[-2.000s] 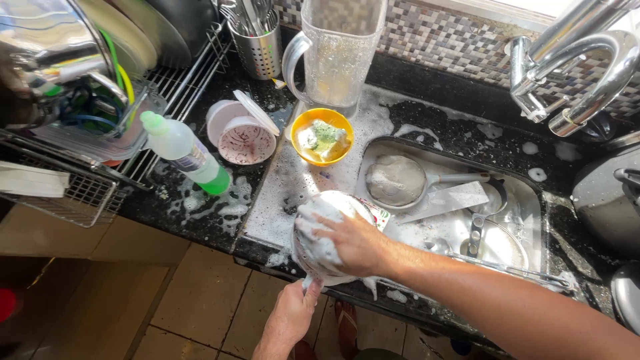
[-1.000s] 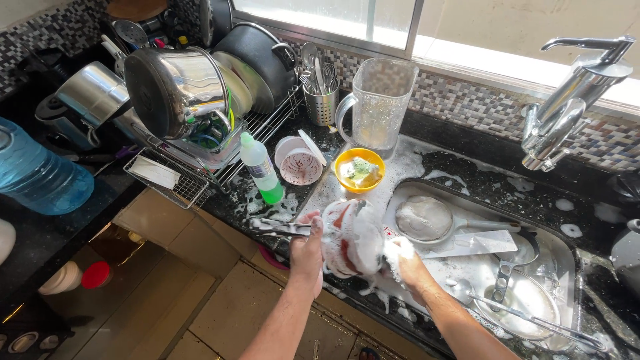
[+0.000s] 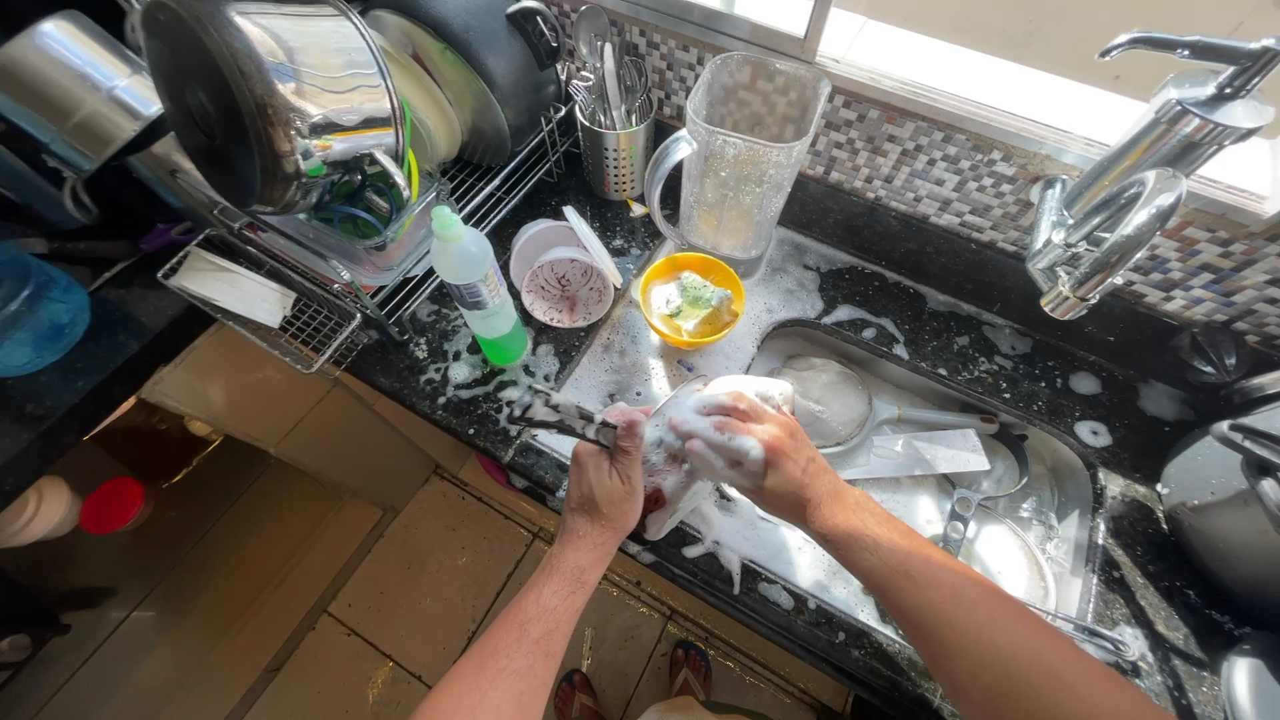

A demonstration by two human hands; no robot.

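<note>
My left hand (image 3: 606, 478) grips the dark handle (image 3: 562, 417) of a foam-covered pan (image 3: 668, 455), held over the near edge of the sink's steel drainboard. Thick suds cover my right hand (image 3: 735, 440), which presses on the pan; whether a sponge is under the fingers cannot be seen. Behind the hands a yellow bowl (image 3: 692, 335) holds a soapy, greenish-white lump. To its left are a white plastic tub (image 3: 567, 288) with reddish residue and a bottle of green liquid (image 3: 480, 290). The sink basin (image 3: 1085, 540) holds a round strainer (image 3: 822, 400) and other soapy utensils.
A clear blender jug (image 3: 750, 160) stands behind the bowl, beside a perforated steel cutlery holder (image 3: 615, 155). A wire dish rack (image 3: 500, 190) at the left carries pots and plates. The chrome faucet (image 3: 1130, 180) rises behind the basin; a large metal pot (image 3: 1225, 490) stands at right.
My right hand has moved from the pan's right side onto its foamy surface since one second ago. My left hand stays on the handle. The view has shifted.
</note>
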